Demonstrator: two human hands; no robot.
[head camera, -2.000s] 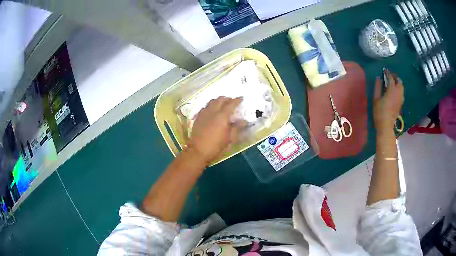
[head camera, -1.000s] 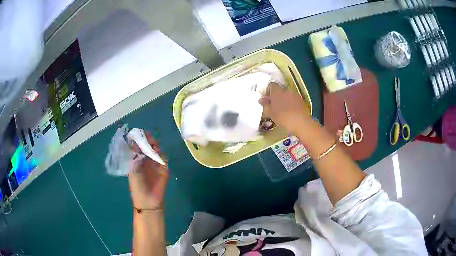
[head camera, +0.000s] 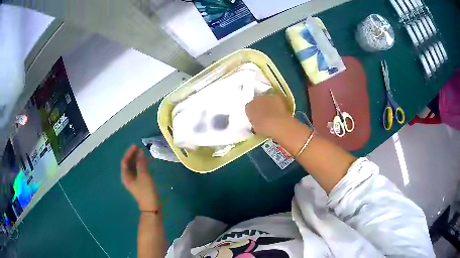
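Observation:
The pale yellow basket (head camera: 204, 165) stands on the green bench with a white cloth (head camera: 212, 108) with a grey mark in it. My right hand (head camera: 270, 117) is in the basket's right side at the cloth's edge; its fingertips are hidden, so its hold cannot be told. My left hand (head camera: 135, 174) is raised left of the basket, fingers apart and empty. A crumpled clear plastic bag (head camera: 159, 149) lies against the basket's left side. A clear tray with a printed card (head camera: 276, 154) lies at the basket's lower right, partly behind my right forearm.
Right of the basket lie a brown-red lid (head camera: 348, 75) with small white-handled scissors (head camera: 341, 122), a yellow and blue tissue pack (head camera: 315, 50), large scissors (head camera: 391, 106), a round clear tub (head camera: 375, 33) and a ribbed tray (head camera: 421, 38). A raised shelf (head camera: 126, 85) runs behind.
The large scissors left my right hand, which moved into the basket. My left hand moved from the basket to its left and let go of the clear bag, now beside the basket.

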